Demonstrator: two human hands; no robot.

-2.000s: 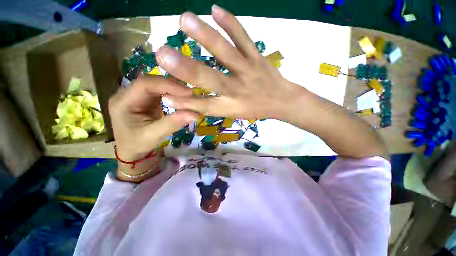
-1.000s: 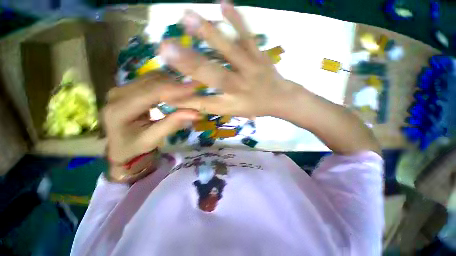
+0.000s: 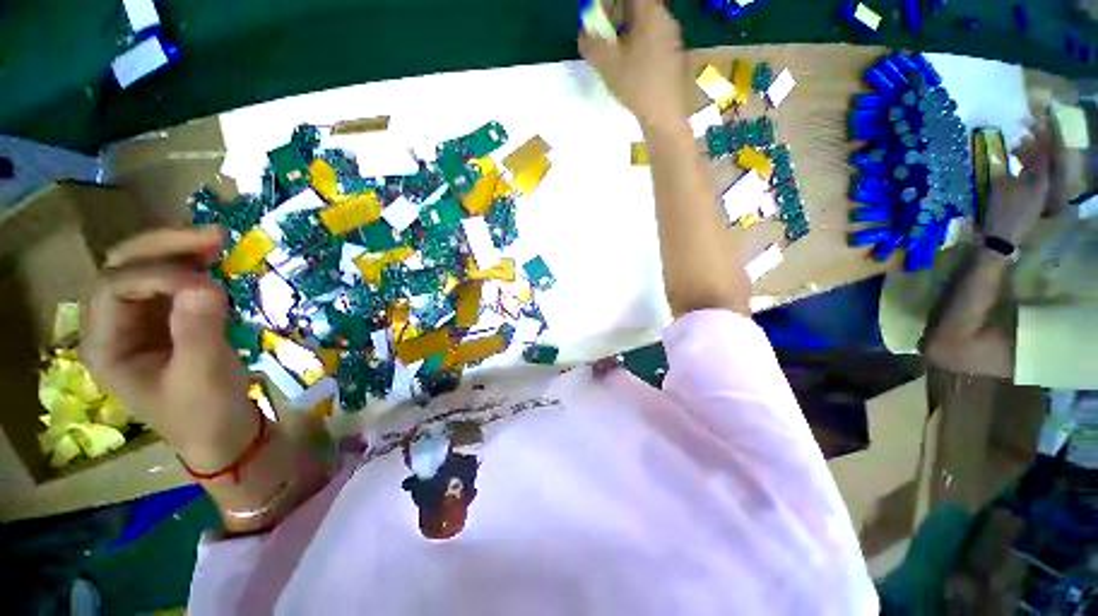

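My right hand (image 3: 638,60) is at the top edge over the green surface, its arm stretched across the white sheet. Its fingers are on a small blue battery cell with a pale face (image 3: 597,18), partly cut off by the frame edge. My left hand (image 3: 169,331) is at the left, between the scrap box and the heap, slightly blurred, fingers curled and thumb apart; I see nothing in it. The heap of green circuit boards (image 3: 446,223), amber pieces (image 3: 352,214) and white adhesive pads (image 3: 401,213) lies on the white sheet (image 3: 596,217).
The scrap box (image 3: 27,301) holds pale yellow liners (image 3: 78,415) at left. Sorted boards (image 3: 741,136) lie on cardboard at right, beside grouped blue cells (image 3: 909,163). Another person's hand (image 3: 1017,193) is at far right. Blue cells with white pads (image 3: 141,60) lie at the top left.
My hands have moved apart: the right forward to the top edge, the left towards the scrap box. The heap is uncovered. The view has shifted right, showing the other person's hand.
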